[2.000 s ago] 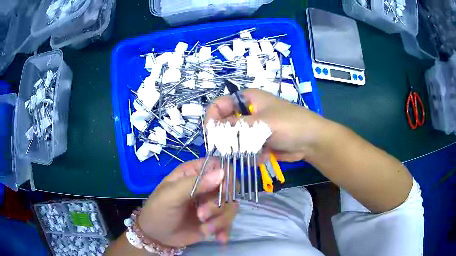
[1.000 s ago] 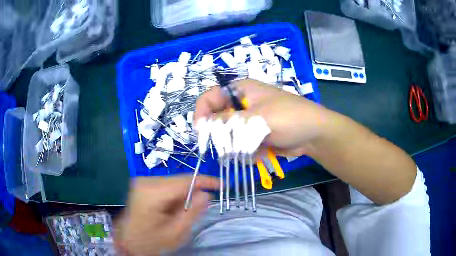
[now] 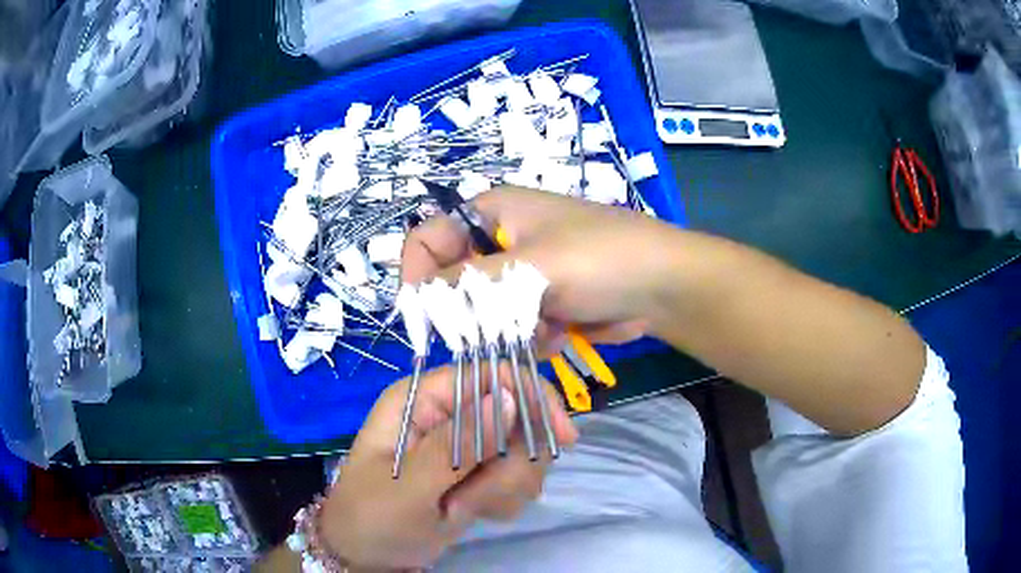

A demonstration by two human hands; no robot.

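My right hand (image 3: 582, 263) holds a fan of tagged metal pins (image 3: 479, 369), white tabs bunched at the top and silver rods pointing down. One rod stands apart at the left. The same hand also holds side cutters (image 3: 580, 372), dark tip up-left, yellow-orange handles below the palm. My left hand (image 3: 448, 459), with a beaded bracelet, is just below, its curled fingers behind and among the rods; whether they grip is unclear. Behind is the blue tray (image 3: 237, 280) with a loose heap of tagged pins (image 3: 370, 213). My hands cover its front right part.
A digital scale (image 3: 717, 84) and red-handled scissors (image 3: 912, 190) lie right of the tray. A clear tub of tagged pins (image 3: 84, 280) stands left. More clear tubs line the back and right side. A compartment box (image 3: 174, 520) is low left.
My left hand has moved right and up from the lower left to the rods. The whole view has shifted, so the tray and scale appear further left.
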